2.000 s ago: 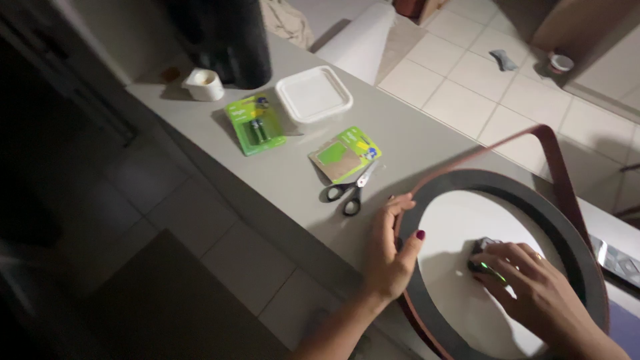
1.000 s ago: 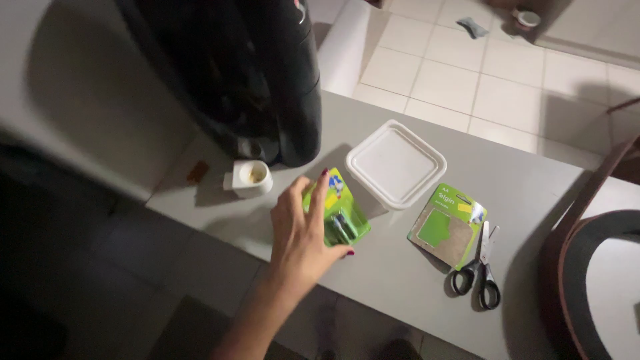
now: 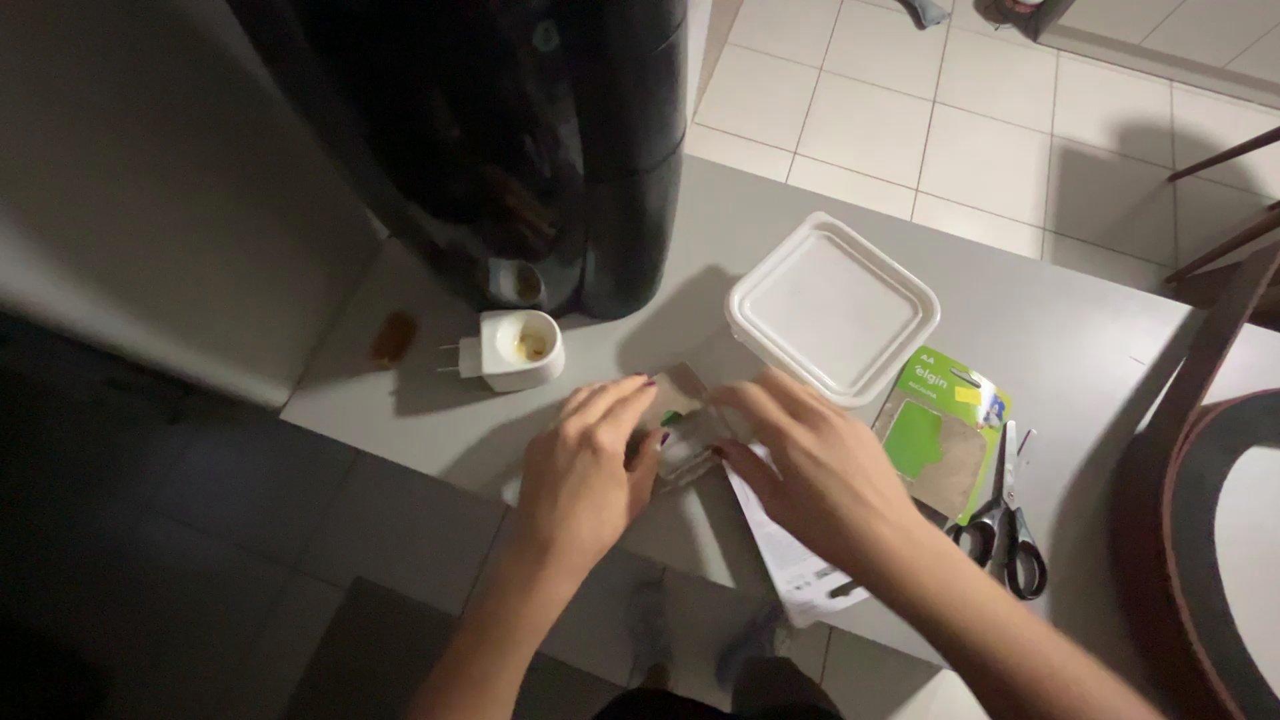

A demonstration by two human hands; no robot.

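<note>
Both my hands hold a clear plastic blister shell above the near edge of the grey countertop. My left hand grips its left side, and my right hand pinches the right side. A bit of green shows inside the shell; the rest of its contents is hidden. Below my right hand lies a white printed card, partly covered by the wrist. Right of that hand are a green Elgin AA battery package card and black-handled scissors, whose blades touch or overlap the card's edge.
A white lidded container stands behind my right hand. At the left are a white plug-in device and a glossy black appliance, with a brown stain beside them. A round frame with a brown strap occupies the right side.
My right hand has come into view and onto the package beside my left hand. One second ago only my left hand touched the green battery pack. Earlier, both hands were at the round frame.
</note>
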